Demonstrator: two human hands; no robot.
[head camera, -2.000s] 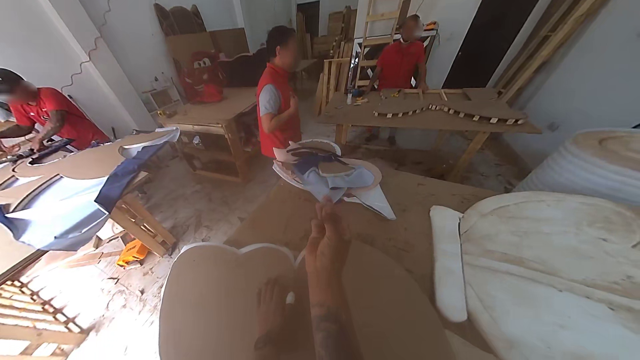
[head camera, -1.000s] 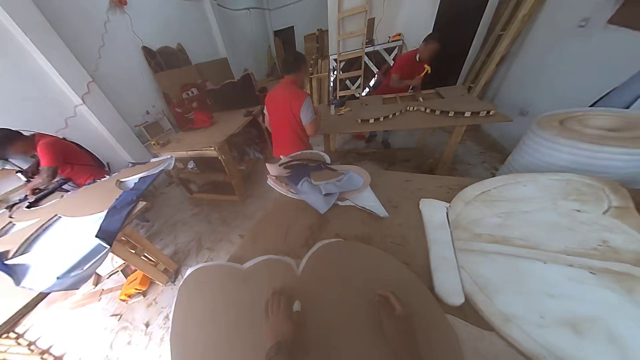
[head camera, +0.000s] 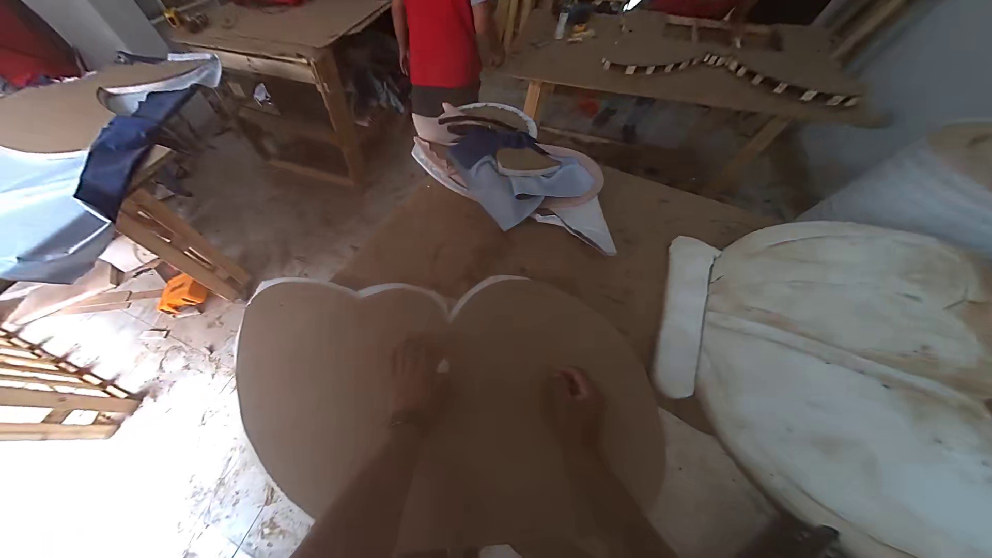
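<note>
A large brown board with scalloped, white-edged curves [head camera: 310, 387] lies flat in front of me. My left hand [head camera: 415, 380] rests on its middle, fingers forward, beside a small white spot. To the right, my right hand [head camera: 575, 391] is on or just over the same board with its fingers curled; whether it holds anything small is not plain. Beyond the board, rounded cut pieces with blue and white fabric [head camera: 511, 170] lie on the brown work table [head camera: 434, 232].
A big whitish rounded padded form [head camera: 837, 372] and a narrow white padded strip [head camera: 686, 318] lie at the right. At the left are a fabric-draped table [head camera: 46, 116], an orange tool case [head camera: 182, 294] and wooden slats [head camera: 62, 403]. A person in red [head camera: 442, 46] stands behind.
My right hand, raised in front two seconds ago, has come down to the board's right part. My left hand has stayed near the board's middle. The view has tilted down.
</note>
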